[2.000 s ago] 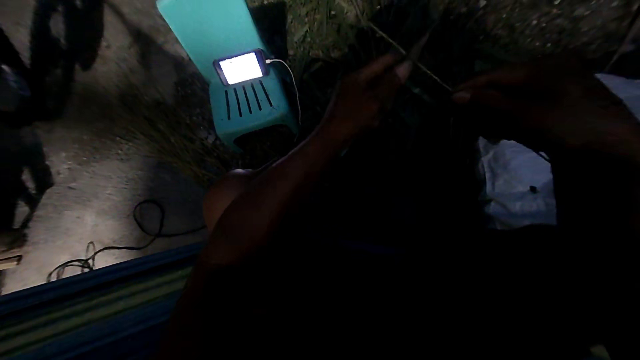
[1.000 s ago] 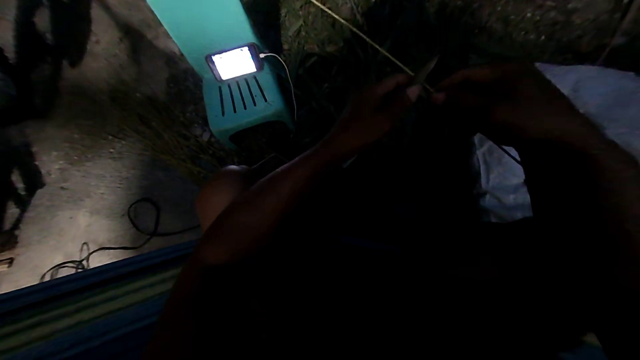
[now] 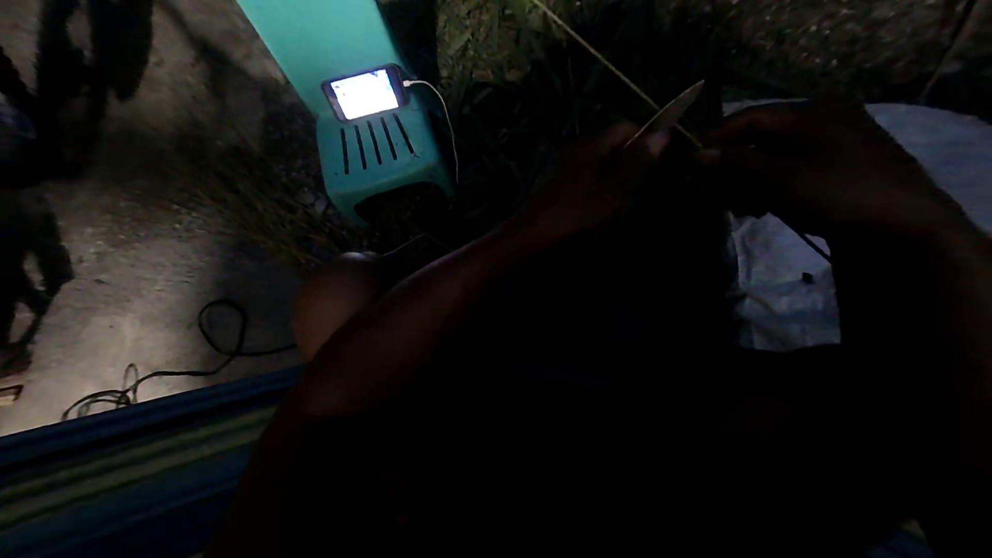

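It is dark, and both hands show dimly at the upper right of centre. My left hand (image 3: 612, 167) is closed around something with a thin pointed blade (image 3: 676, 111), which looks like a knife; its handle is hidden. The blade lies across a long, thin pale stalk or strip (image 3: 601, 60) that runs up and to the left. My right hand (image 3: 783, 155) pinches the lower end of that strip, close to the blade. Below the right hand a thin dark piece (image 3: 810, 244) sticks out over white sheeting.
A turquoise plastic stool or chair (image 3: 387, 174) stands left of the hands, with a lit phone (image 3: 364, 94) and white cable (image 3: 448, 116) on it. White sheeting (image 3: 787, 302) lies at the right. A black cord (image 3: 178, 373) coils on the ground beside striped cloth (image 3: 139, 465). Grass grows behind.
The strip and blade show at a changed angle between the hands, which stay close together. The phone and the stool have not plainly moved.
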